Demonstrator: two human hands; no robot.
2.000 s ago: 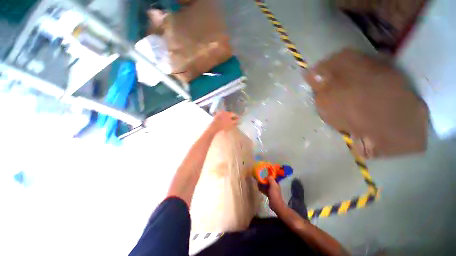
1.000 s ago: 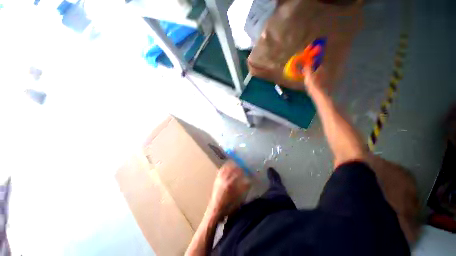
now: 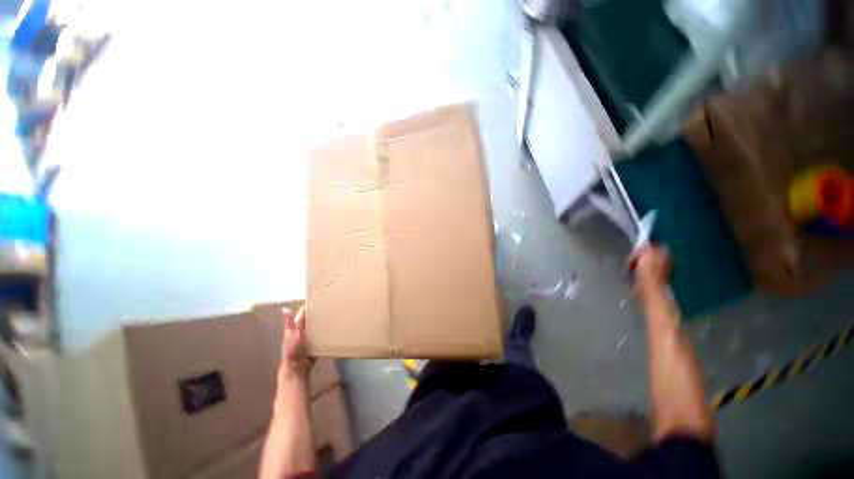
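A brown cardboard box [image 3: 435,234] is in front of me, with a taped seam down the middle of its facing side. My left hand [image 3: 295,339] holds it at its near left edge; some fingers are hidden. My right hand [image 3: 649,265] is out at the edge of the green bench [image 3: 676,224], closed on a slim white marker pen [image 3: 646,225], which is blurred. The orange-yellow tape gun [image 3: 822,198] lies on brown paper [image 3: 749,178] at the bench end, at the right rim.
Closed cartons [image 3: 253,374] stand at lower left, one with a dark square logo. The bench's pale metal frame [image 3: 669,108] rises at upper right. Yellow-black floor tape [image 3: 782,372] runs at lower right. Film scraps [image 3: 560,290] lie on the grey floor. The upper left is overexposed.
The tape gun has left my right hand and lies at the bench end; that hand now holds the marker pen. My left hand has moved to the box's left edge. The view has swung left.
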